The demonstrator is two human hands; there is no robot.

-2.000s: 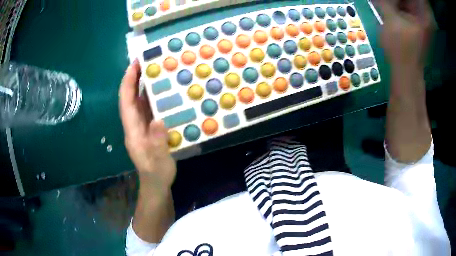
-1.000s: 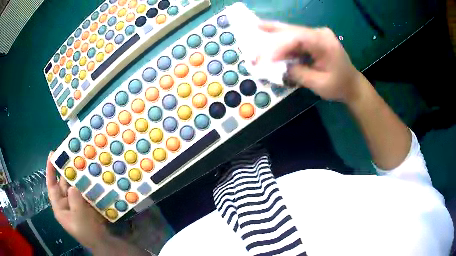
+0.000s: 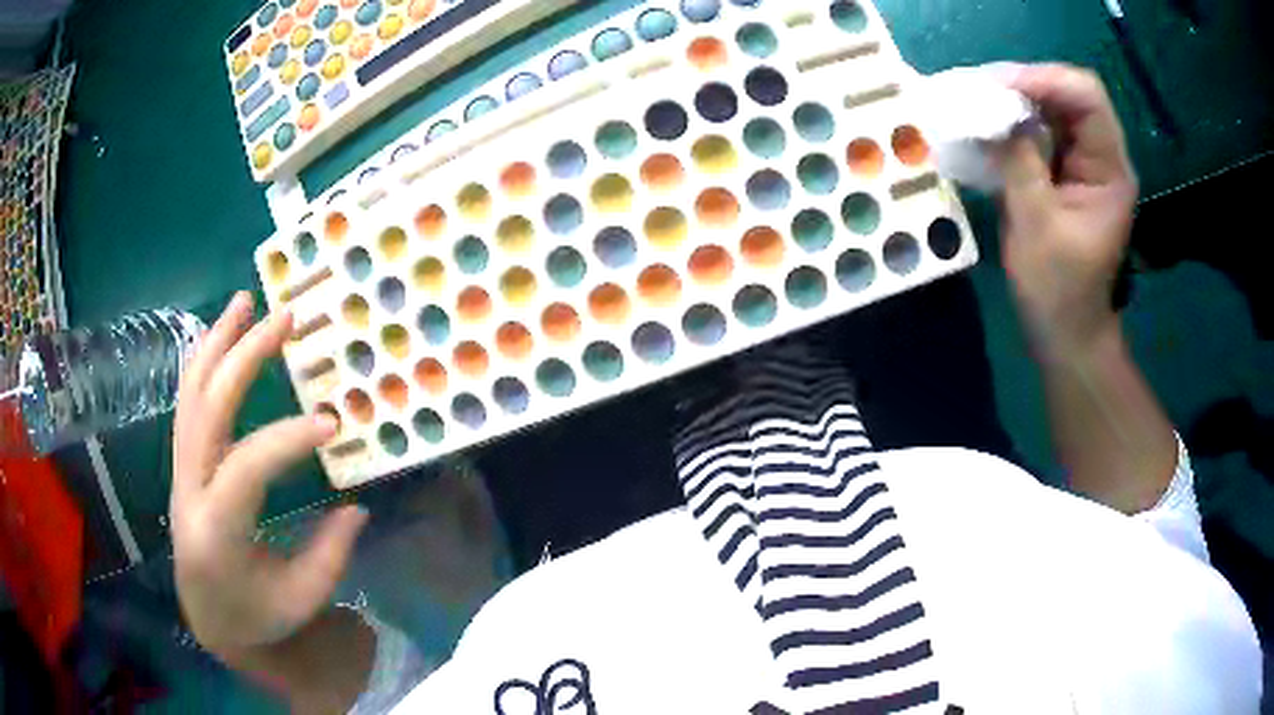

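A cream keyboard-shaped panel (image 3: 587,266) lies tilted in front of me, its underside up, showing rows of coloured hollow cups and narrow slots. My left hand (image 3: 259,489) is at its left end with fingers spread, fingertips at the edge; it is not closed round the panel. My right hand (image 3: 1069,210) pinches a crumpled white cloth (image 3: 978,126) at the panel's right end. A second cream panel (image 3: 363,84), domes up, lies just beyond the first and is cut off by the top edge.
A clear plastic bottle (image 3: 112,380) lies at the left on the green tabletop (image 3: 154,182). A red object (image 3: 39,545) is at the left edge. Stacked panels (image 3: 21,210) show at the far left. A dark thin tool (image 3: 1143,70) lies at the upper right.
The front panel has been turned over from domes up to underside up. My left hand has opened its fingers. My right hand, with the cloth, has moved to the right end.
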